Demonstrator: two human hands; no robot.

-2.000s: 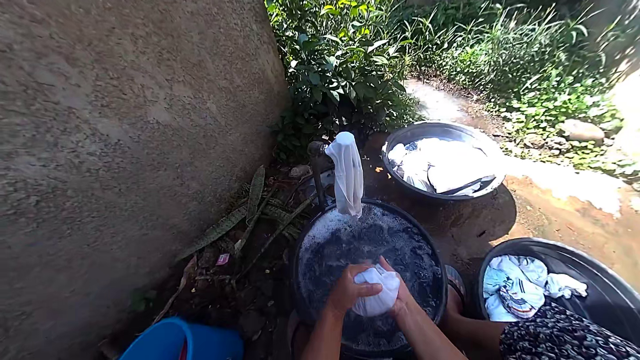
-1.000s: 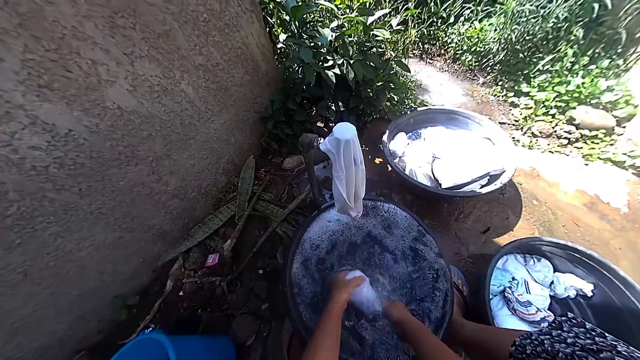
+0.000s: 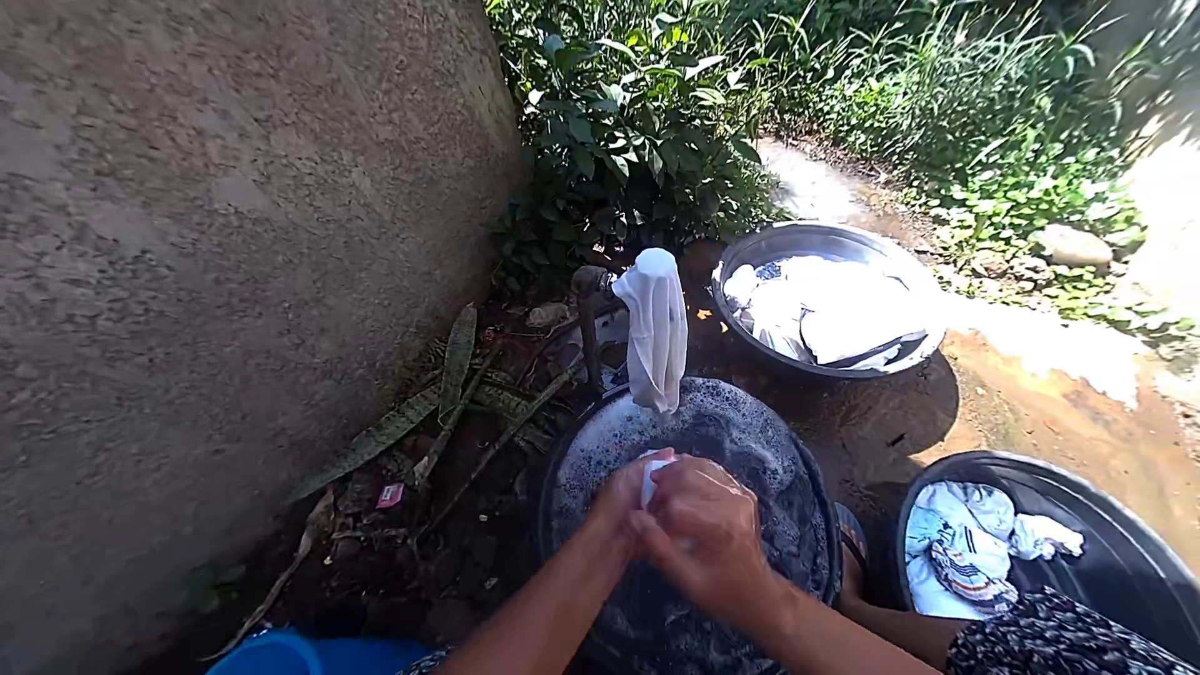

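My left hand (image 3: 623, 502) and my right hand (image 3: 703, 516) are pressed together around a small white cloth (image 3: 653, 476), most of it hidden by the fingers. Both are above a dark round basin (image 3: 830, 525) of sudsy water. Just beyond them, another white cloth (image 3: 656, 328) hangs over a standing tap (image 3: 589, 281), its lower end above the basin's far edge.
A metal-looking basin (image 3: 727, 309) of white laundry stands back right. Nearer right, a black basin (image 3: 1116, 497) holds wet patterned clothes (image 3: 966, 553). A blue bucket (image 3: 281, 653) is at bottom left, and a rough wall (image 3: 234, 234) rises on the left.
My hands were low at the water, apart, with the white cloth at the left one. Now they are raised and closed together on it. The cloth on the tap still hangs there.
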